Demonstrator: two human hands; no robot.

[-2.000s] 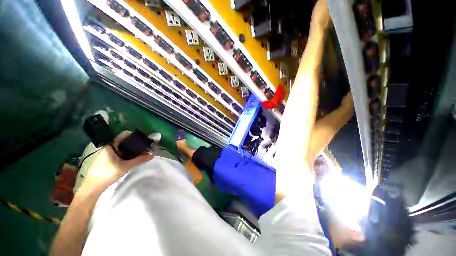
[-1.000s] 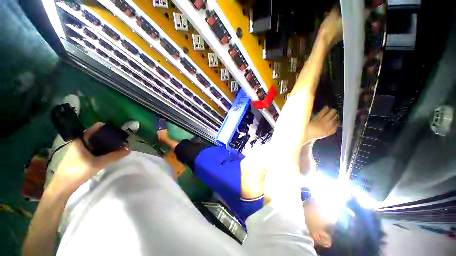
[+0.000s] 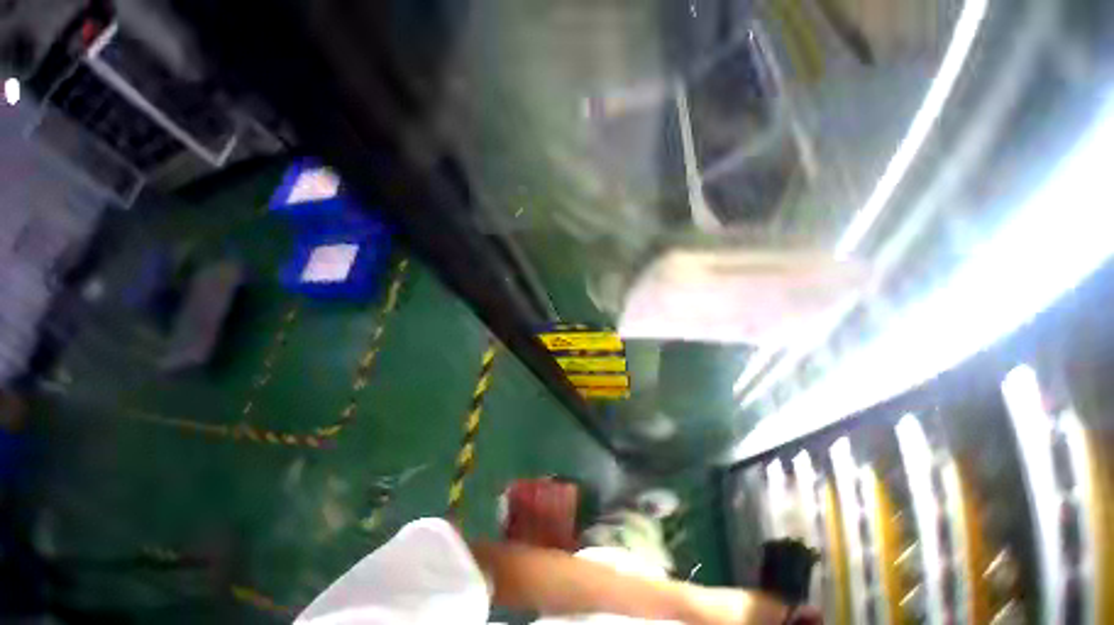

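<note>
A bare forearm from a white sleeve runs right along the bottom of the view. It looks like my left arm. My left hand [image 3: 797,614] is blurred and mostly cut off by the bottom edge. A black power adapter [image 3: 788,567] shows at its fingers and appears held by it. Any other adapter in the hand is hidden. My right hand is out of the picture.
The burn-in rack [image 3: 941,513] with glaring tube lights stands right. A dark door edge with a yellow warning label [image 3: 589,363] crosses the middle. A reddish stool [image 3: 541,513], blue trays [image 3: 336,283] and yellow-black tape lie on the green floor.
The view has swung left, away from the rack shelves. The co-worker in blue, the blue tray on the shelf and my right hand have left the picture. My left hand now shows at the bottom right.
</note>
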